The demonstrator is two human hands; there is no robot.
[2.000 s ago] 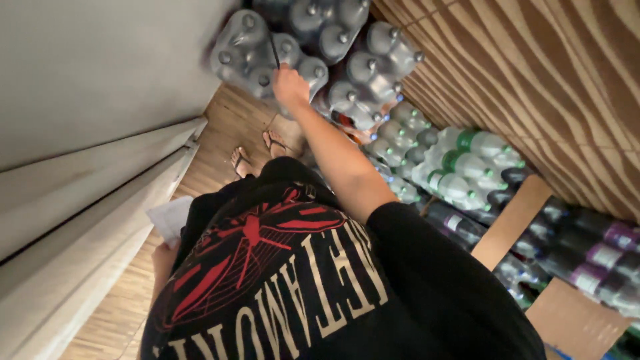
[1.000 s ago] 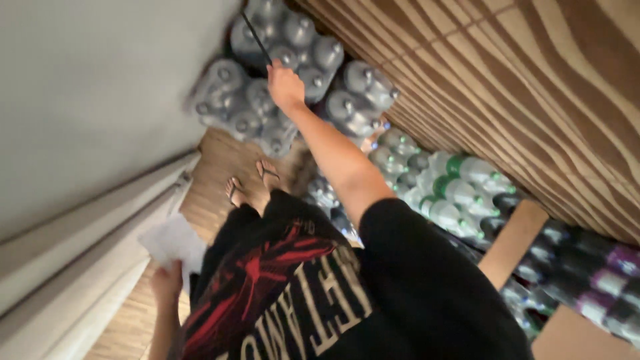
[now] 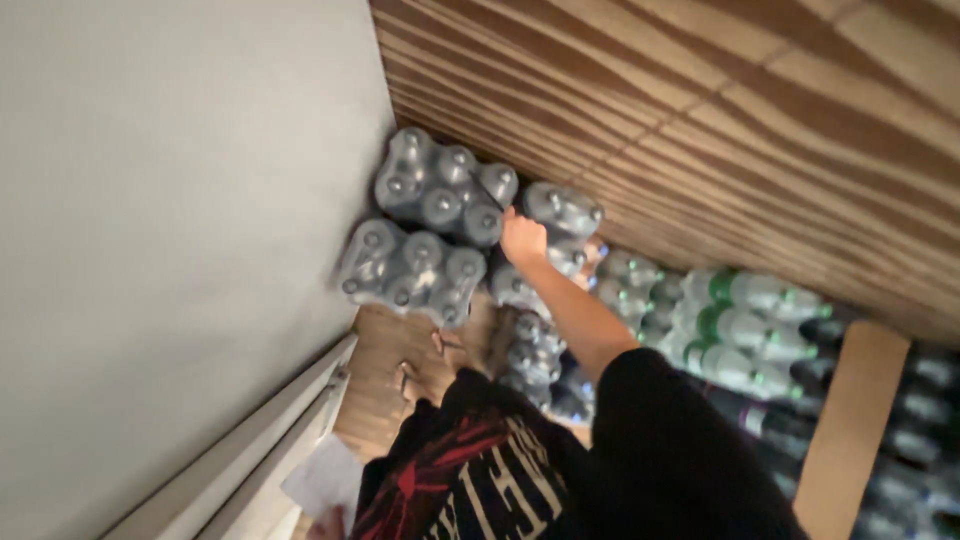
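My right hand [image 3: 523, 237] is closed around a thin dark stick-like thing [image 3: 486, 190], perhaps a pen, whose far end lies over a shrink-wrapped pack of bottles [image 3: 441, 202] in the corner. A second wrapped bottle pack [image 3: 421, 262] stands nearer to me, beside the pale wall. More wrapped bottles [image 3: 553, 204] are just right of the hand, partly behind my forearm. At the lower edge my left hand [image 3: 328, 523], cut off by the frame, holds a sheet of white paper [image 3: 328, 476].
Clear bottles with green caps and labels [image 3: 739, 322] line the brown wavy-patterned wall [image 3: 645, 97]. A cardboard strip [image 3: 851, 427] lies across dark bottles at right. A pale wall [image 3: 187, 187] rises at left. My sandalled feet [image 3: 409, 381] stand on the wood-look floor [image 3: 367, 397].
My right hand with the thin dark thing has moved from the nearer bottle pack to the right edge of the corner pack. The view has shifted. The paper remains in my left hand.
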